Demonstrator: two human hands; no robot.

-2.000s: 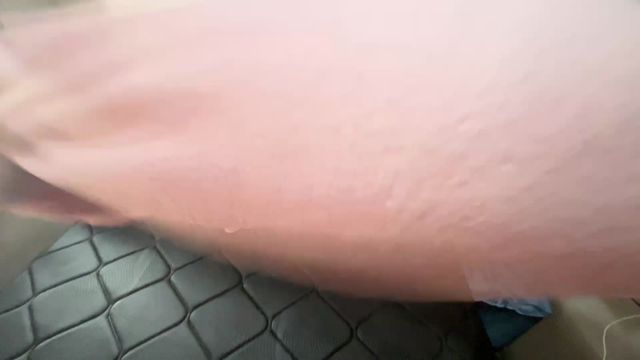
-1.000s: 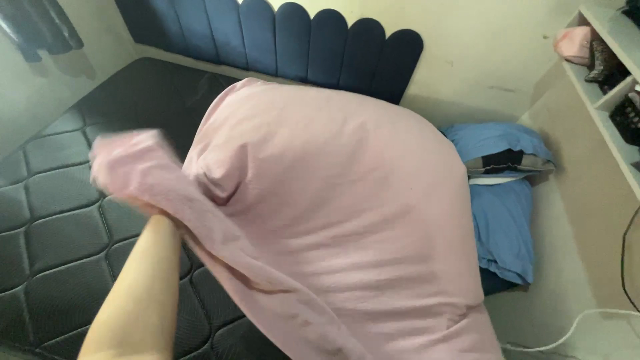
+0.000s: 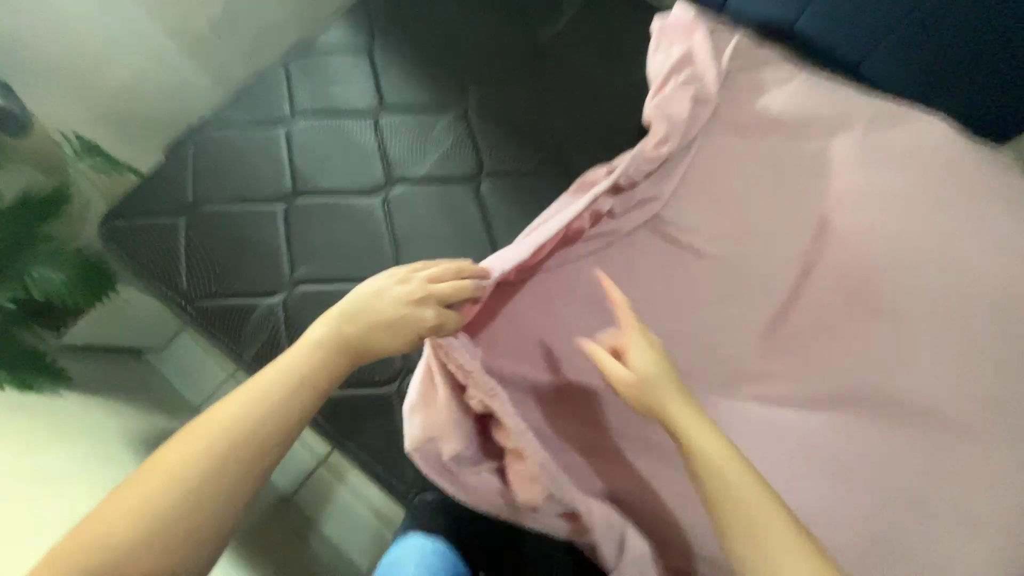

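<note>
A pink fitted sheet with a gathered elastic edge lies spread over the right part of a black quilted mattress. My left hand grips the sheet's bunched edge near the middle of the view, its fingertips curled over the fabric. Over the sheet, to the right of it, my right hand has its index finger and thumb apart and holds nothing. The left part of the mattress and its near left corner are uncovered.
A dark blue padded headboard rises at the top right. Green leaves stand at the left, beside the mattress corner. Floor tiles run along the mattress's near side. A blue rounded thing shows at the bottom edge.
The sheet, raised and billowing a second ago, now lies low and spread out. My right hand has come into view. The view has swung toward the mattress's left corner.
</note>
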